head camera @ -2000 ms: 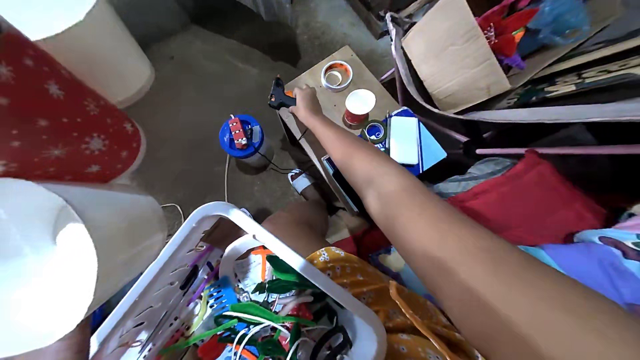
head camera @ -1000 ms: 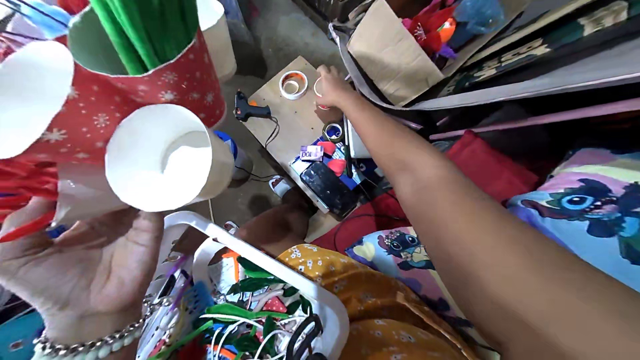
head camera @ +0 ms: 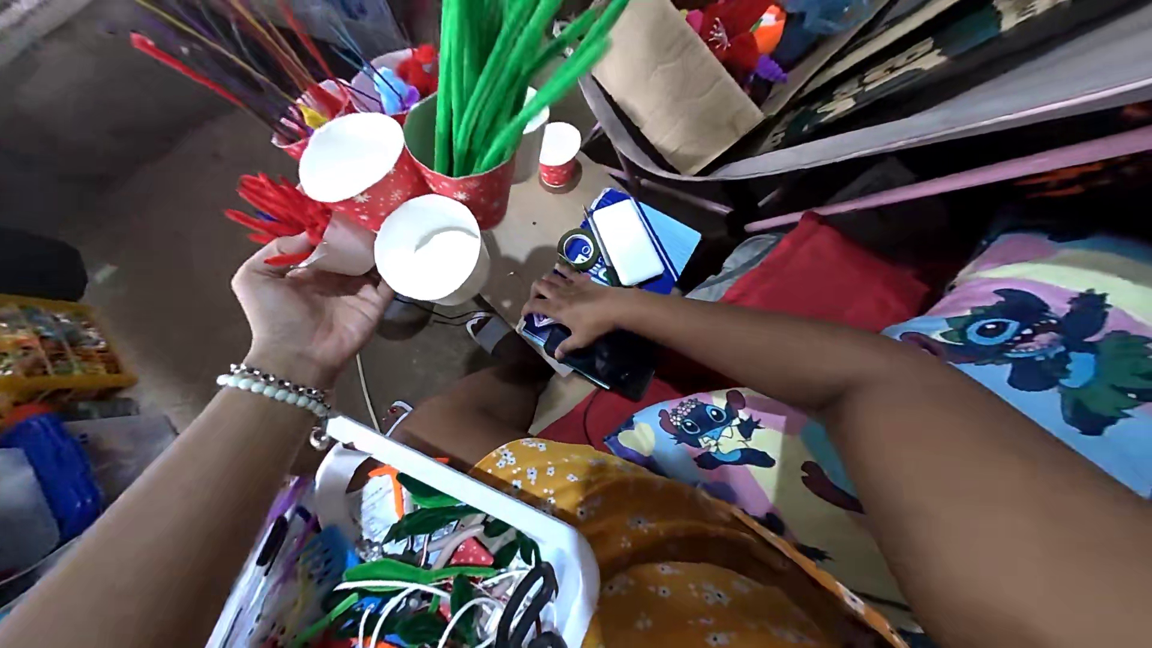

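Note:
My left hand (head camera: 315, 301) supports a cluster of joined paper cups from below, its fingers at the pale cup (head camera: 346, 245). Green pipe cleaners (head camera: 472, 99) stand in a red snowflake cup (head camera: 481, 193), red ones (head camera: 281, 209) in another, and thin coloured stems rise behind. A white-lined cup (head camera: 430, 247) faces me. My right hand (head camera: 576, 310) lies on items at the table's near edge, fingers spread, beside a black smartphone (head camera: 621, 360); whether it grips anything is unclear. Next to it are a roll of tape (head camera: 578, 249) and a white rectangular object (head camera: 627, 241).
A white plastic basket (head camera: 468, 490) of craft pieces stands in front of me. A red-wrapped spool (head camera: 558, 157) is on the wooden table (head camera: 531, 225). Beyond is an open cardboard box (head camera: 675, 90); cushions (head camera: 711, 441) lie at right, an orange tray (head camera: 63, 346) at left.
My right hand has moved from the table's far part to its near edge, by the phone. My left hand has brought the cup cluster over the table. The glue gun seen earlier is out of sight.

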